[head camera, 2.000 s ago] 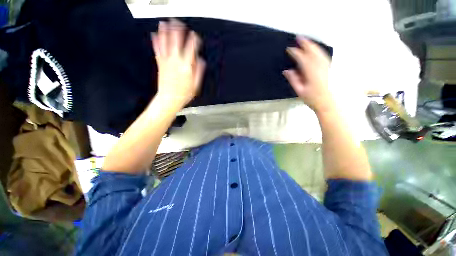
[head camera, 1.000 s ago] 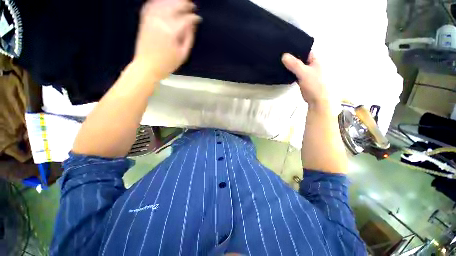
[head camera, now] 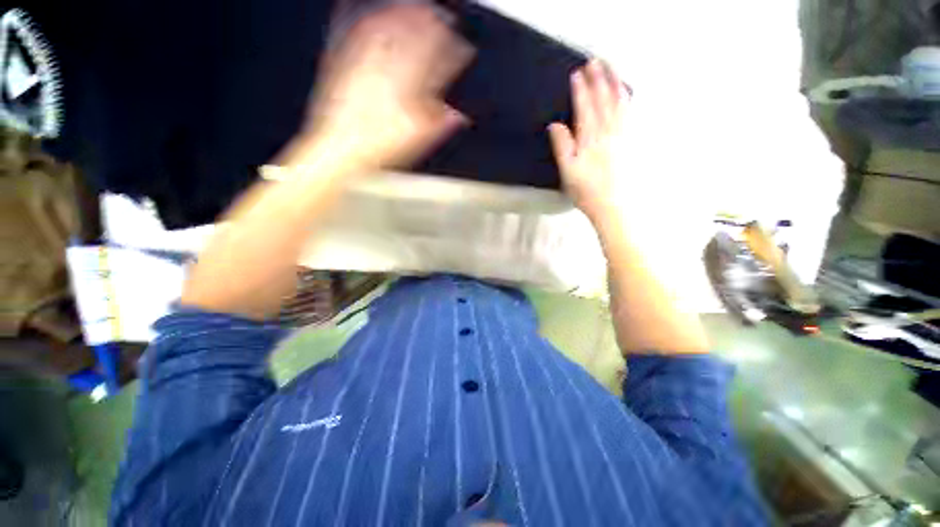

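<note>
The dark jacket (head camera: 186, 93) lies over the left and middle of the white pressing board (head camera: 711, 134), its narrower part reaching to my right hand. White looped trim (head camera: 49, 77) shows at the far left. My left hand (head camera: 397, 88) is blurred, over the dark cloth near the top edge, and its contact with the cloth is unclear. My right hand (head camera: 593, 139) lies flat with fingers spread on the right end of the dark cloth. The steam iron (head camera: 758, 273), silver with a wooden handle, rests at the board's right front edge.
Brown garments (head camera: 36, 226) lie at the left, with white papers (head camera: 103, 293) and a blue object below them. A cardboard box (head camera: 899, 196) and dark items with cords are at the right. Green floor (head camera: 660, 407) shows on both sides of my body.
My right hand has let go of the cloth's end and now lies flat on it, farther left. My left hand has moved slightly right. The cloth's right end has shifted left.
</note>
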